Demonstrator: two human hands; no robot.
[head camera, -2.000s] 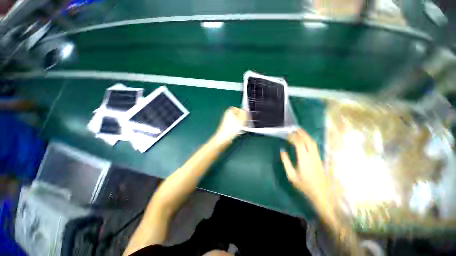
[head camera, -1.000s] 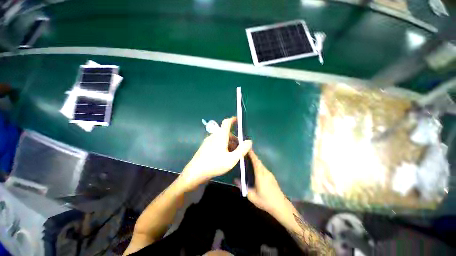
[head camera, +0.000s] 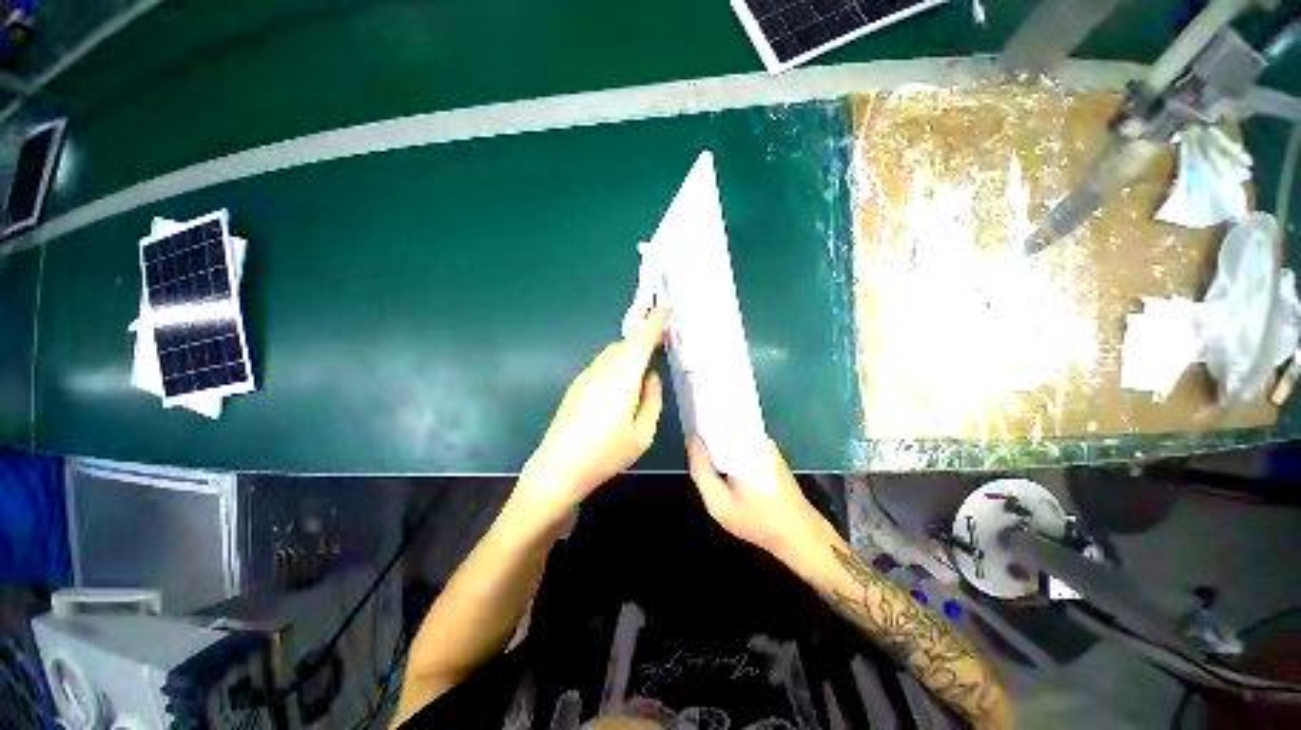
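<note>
A solar panel with its white back (head camera: 713, 321) showing stands tilted, nearly on edge, above the green bench in front of me. My right hand (head camera: 745, 492), on the tattooed arm, holds its lower end. My left hand (head camera: 606, 414) is at the panel's left side, with its fingertips on a bundled white cable (head camera: 641, 292) beside the back. The fingertips are partly hidden against the bundle. The panel's dark cell face is turned away.
Overlapping finished panels (head camera: 196, 307) lie at left. Another panel (head camera: 820, 22) lies across the pale strip. At right are a glue-stained cardboard mat (head camera: 927, 385), a silver-grey gun (head camera: 1127, 143) over it and crumpled white pieces (head camera: 1241, 321). A grey machine (head camera: 136, 663) stands lower left.
The panel has turned from edge-on to show its white back. My left hand has shifted along its left side to the cable. The view has moved right, bringing in the grey gun.
</note>
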